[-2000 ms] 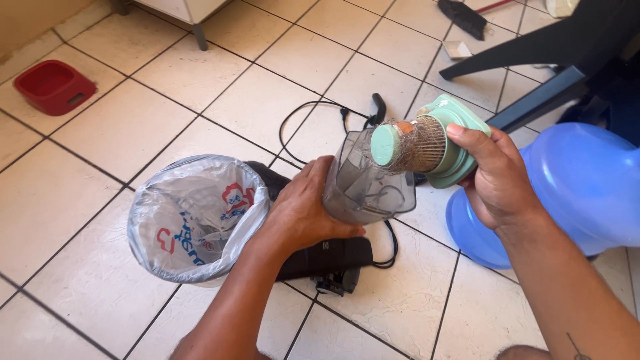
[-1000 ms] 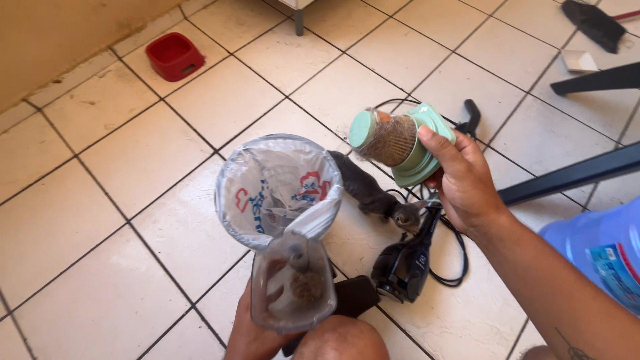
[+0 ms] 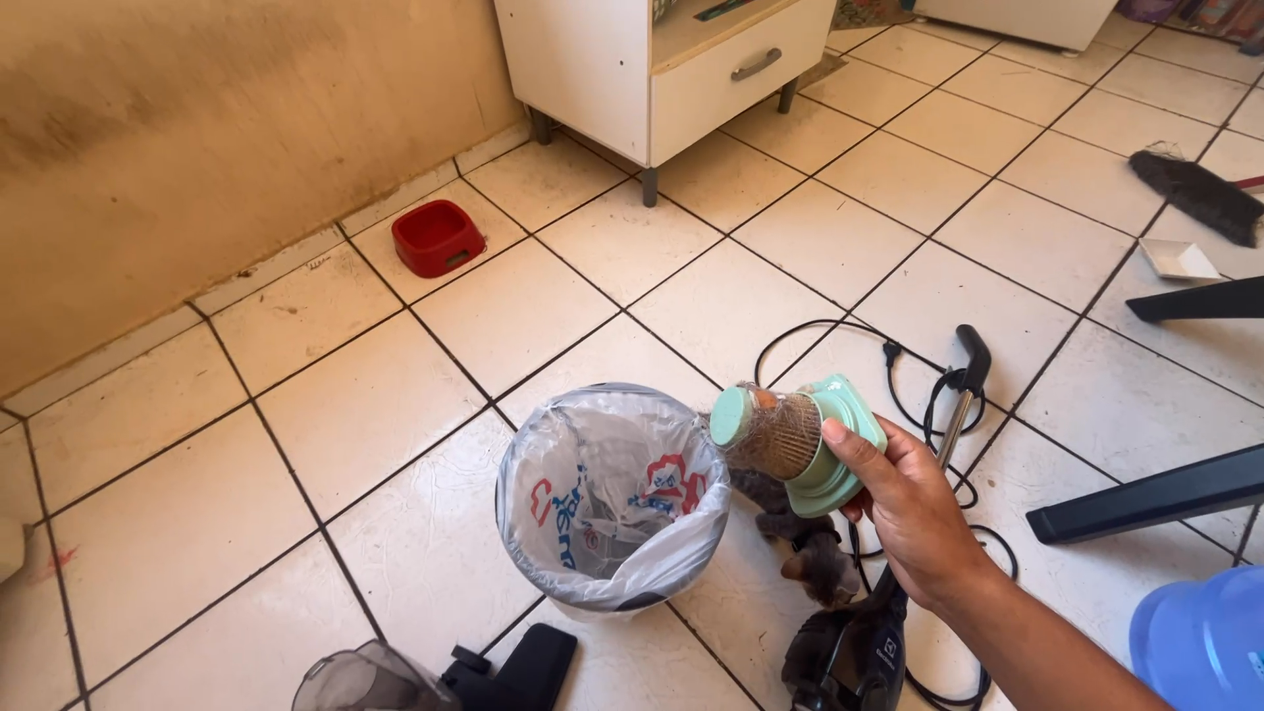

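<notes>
My right hand (image 3: 913, 504) holds a mint-green vacuum filter (image 3: 805, 444) by its square base; its pleated part is wrapped in hair and dust. Left of it stands a bin lined with a white plastic bag (image 3: 612, 499). My left hand is out of view. At the bottom edge lies the clear dust cup (image 3: 370, 681), partly cut off, beside a black vacuum part (image 3: 523, 662). The black Electrolux vacuum body (image 3: 859, 647) is below my right hand, and a grey cat (image 3: 815, 553) with a dark collar is between it and the bin.
A black cord (image 3: 894, 351) loops around a handle tube (image 3: 973, 360). A red pet bowl (image 3: 436, 239) sits near the wall, by a white cabinet (image 3: 726, 99). At right are dark furniture legs (image 3: 1145, 499), a blue water jug (image 3: 1200, 642), a broom head (image 3: 1195, 193) and a small white tray (image 3: 1180, 259).
My left hand, earlier on the dust cup, has left the view. The cup has moved from beside the bin's rim to the bottom edge. My right hand still holds the filter. The view has shifted.
</notes>
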